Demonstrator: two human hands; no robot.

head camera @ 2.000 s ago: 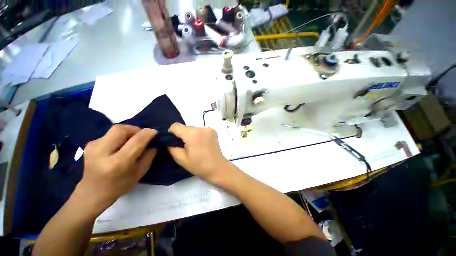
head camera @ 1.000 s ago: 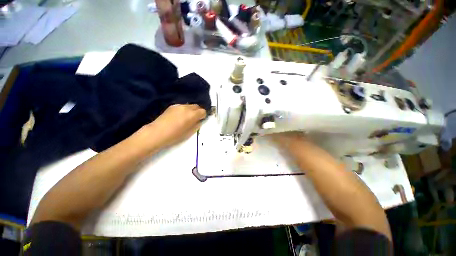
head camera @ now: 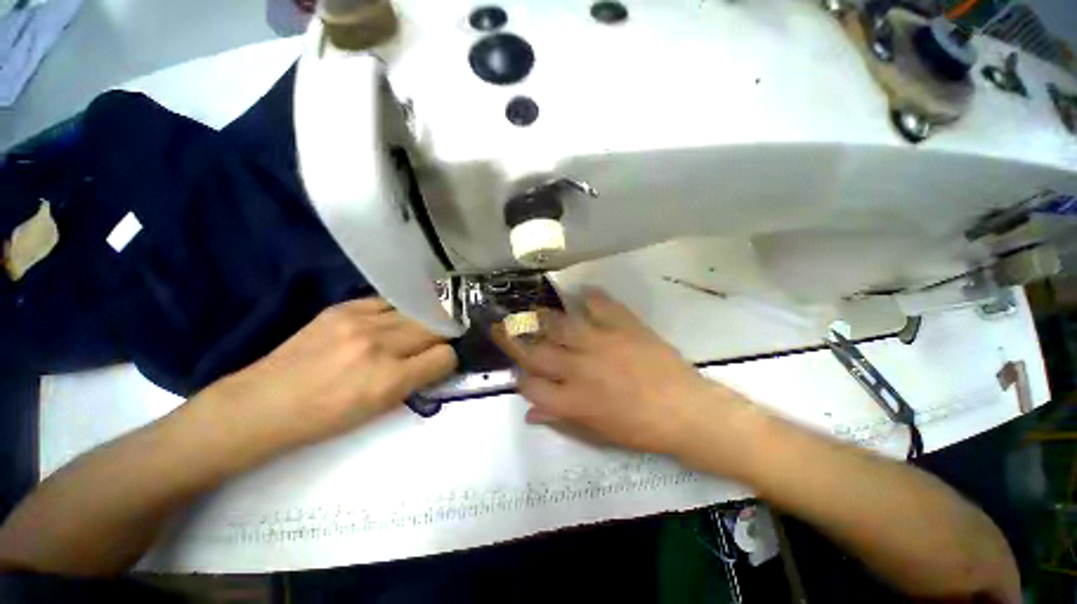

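Note:
The dark navy garment piece [head camera: 236,236] lies heaped left of the machine head, with a strip reaching under the needle area [head camera: 478,309]. A small white label [head camera: 123,231] and a tan tag [head camera: 32,241] show on it. My left hand [head camera: 360,354] lies on the cloth just left of the presser foot, fingers pressing its edge. My right hand [head camera: 596,372] is right at the foot, fingertips at the cloth beside the small ribbed knob [head camera: 522,322]. The foot and cloth edge are partly hidden by my fingers and the machine head.
The white sewing machine head [head camera: 709,130] fills the upper middle and right. Thread snips [head camera: 872,378] with dark cord lie on the right of the table. A thin awl-like tool [head camera: 694,286] lies on the bed. A printed ruler scale [head camera: 449,504] runs along the front table edge [head camera: 354,552].
The view has moved closer to the machine head. My right hand has come from behind the arm to the front of the foot. My left hand and the cloth are now at the needle area.

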